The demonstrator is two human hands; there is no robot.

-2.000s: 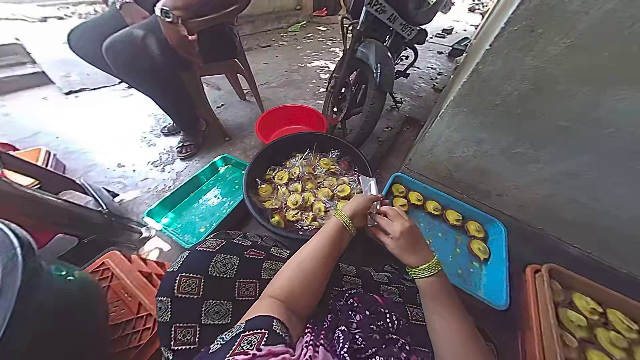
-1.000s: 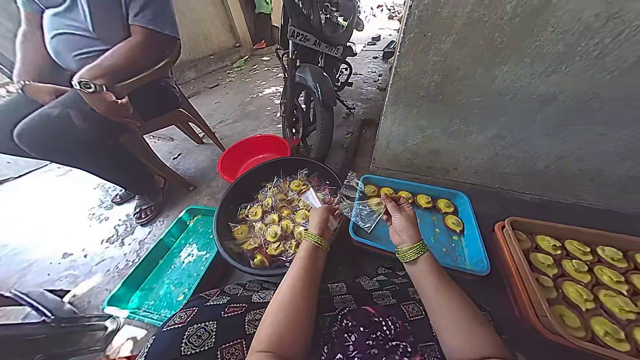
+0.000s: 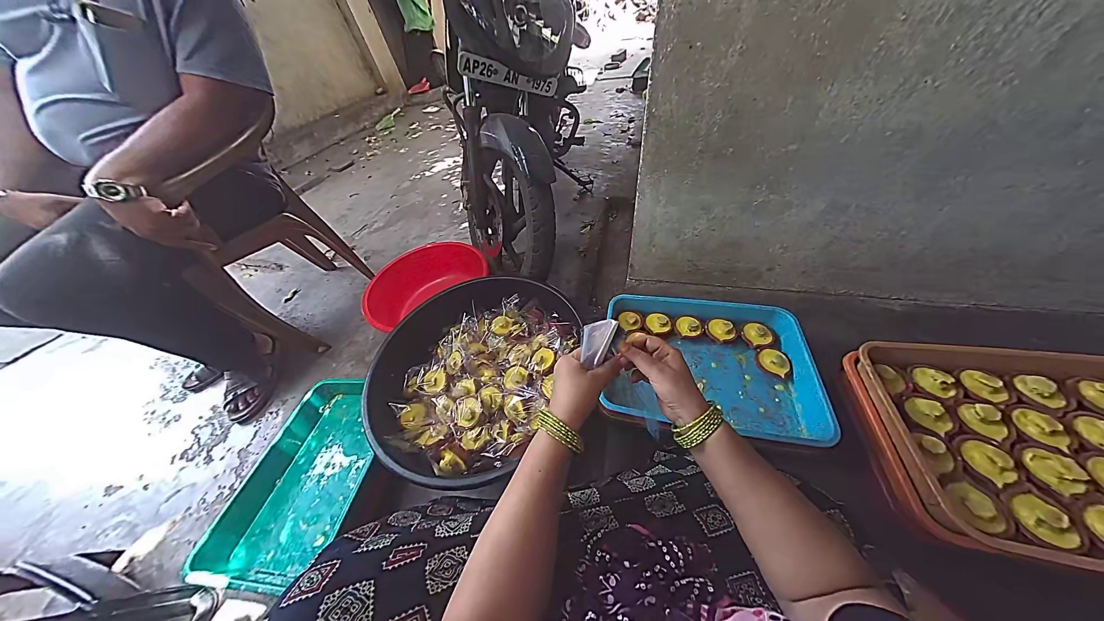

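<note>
My left hand [image 3: 580, 384] is closed on a small stack of clear plastic bags [image 3: 599, 341], between the black tub and the blue tray. Close beside it, my right hand [image 3: 662, 366] pinches something small and brownish at its fingertips, largely hidden by the fingers. The round black tub [image 3: 379, 405] holds many yellow-topped pieces in clear wrapping [image 3: 492, 397]. Unwrapped yellow-topped pieces [image 3: 722, 329] line the far edge and far right corner of the blue plastic tray [image 3: 759, 401]. Green bangles circle both wrists.
A red basin [image 3: 423, 278] stands behind the tub, a green tray [image 3: 289, 492] to its left. Stacked brown trays [image 3: 906, 483] with many yellow-topped pieces are at right, near a wall [image 3: 862, 155]. A person [image 3: 129, 138] sits on a chair at left; a motorcycle [image 3: 517, 155] stands ahead.
My hands, apart one second ago with a clear bag at the right one, are now close together over the gap between tub and blue tray. The view has swung right since two seconds ago.
</note>
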